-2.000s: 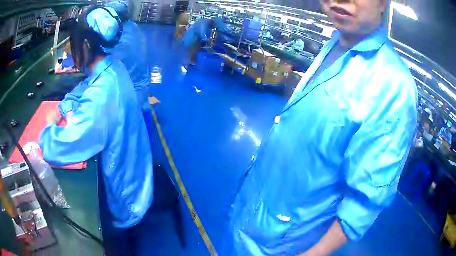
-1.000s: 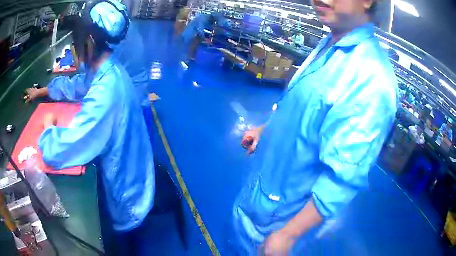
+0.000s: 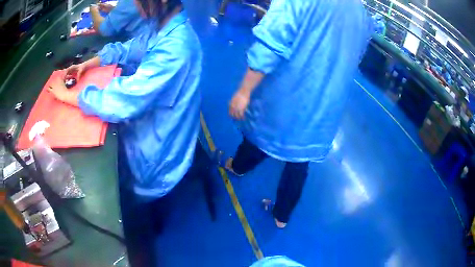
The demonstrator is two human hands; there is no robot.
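Neither of my hands is in view. The white-grey screw feeder [image 3: 35, 208] stands on the green bench at the lower left, with a small metal and reddish mechanism on its ledge. Part of the yellow-orange electric screwdriver [image 3: 12, 213] shows at the left edge, blurred, its tip beside the feeder. A clear screw bag [image 3: 56, 169] with grey grains at its lower end lies behind the feeder. A corner of a red work mat [image 3: 22, 264] shows at the bottom left.
A seated neighbour in blue [image 3: 161, 104] holds a round black unit [image 3: 70, 81] over a second red mat [image 3: 78, 128]. More black units [image 3: 19, 106] sit on the green bench [image 3: 99, 182]. A person in blue [image 3: 307, 78] is on the blue floor. A dark cable [image 3: 88, 221] crosses the bench.
The view has tilted down and turned. The standing person, earlier close and facing me, is now turned away and farther off. The neighbour's hands have come together at a black unit.
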